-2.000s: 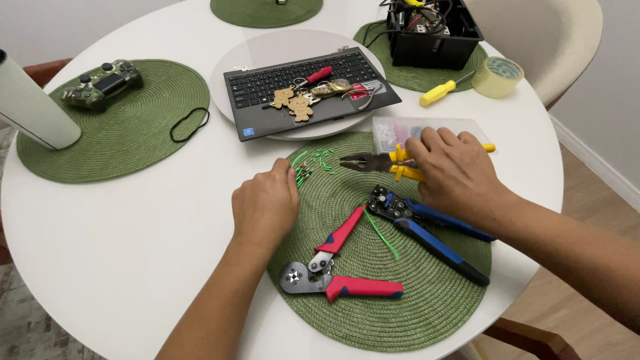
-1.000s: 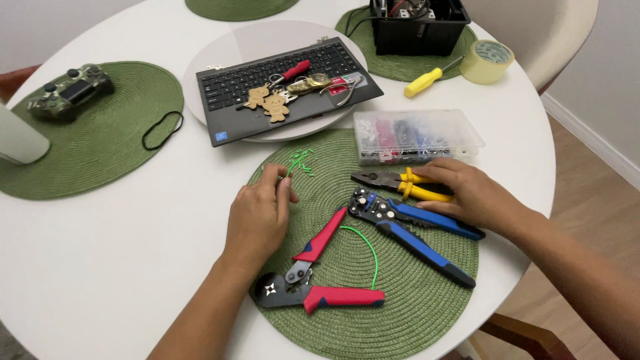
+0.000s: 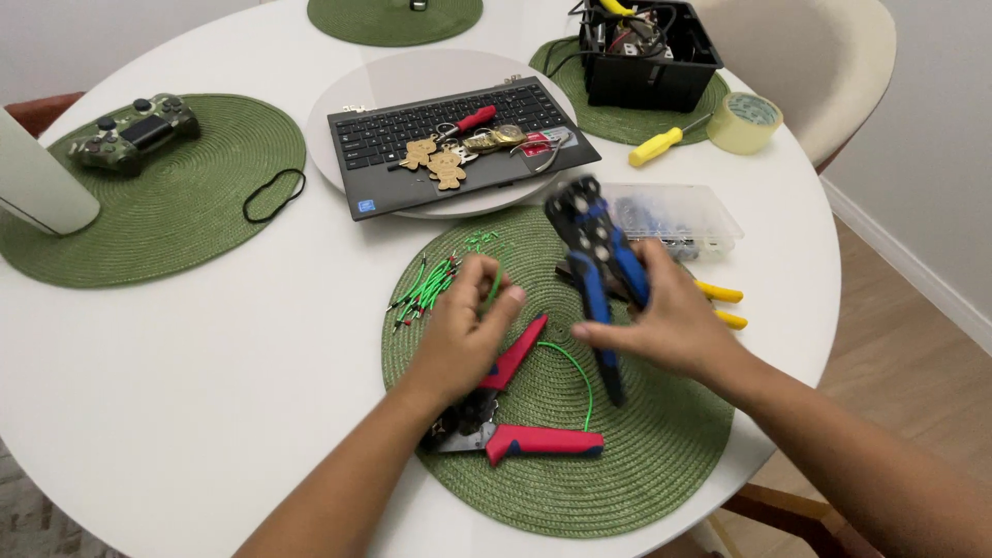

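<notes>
My left hand (image 3: 469, 333) pinches a short green wire (image 3: 496, 287) above the green woven placemat (image 3: 573, 496). Raised in my right hand (image 3: 674, 322) is a blue-and-black wire stripper (image 3: 597, 248), its handles apart and slightly blurred. A bundle of short green wires with ferrule-like tips (image 3: 426, 291) lies left of my left hand, with small green scraps (image 3: 482, 239) above it. A red-handled crimping tool (image 3: 542, 440) rests spread on the placemat, partly under my left forearm. Beside it curves a longer green wire (image 3: 587, 380). Yellow-handled pliers (image 3: 721, 293) lie partly hidden behind my right hand.
A clear plastic case of small parts (image 3: 682, 217) stands behind my right hand. Beyond are a laptop keyboard base (image 3: 457, 139) holding keyrings and a watch, a yellow screwdriver (image 3: 656, 147), a tape roll (image 3: 744, 122) and a black box (image 3: 651, 77). A game controller (image 3: 136, 133) lies left.
My right hand has let go of the yellow-handled pliers and lifted the blue wire stripper off the placemat. My left hand has moved away from the scraps and holds a green wire.
</notes>
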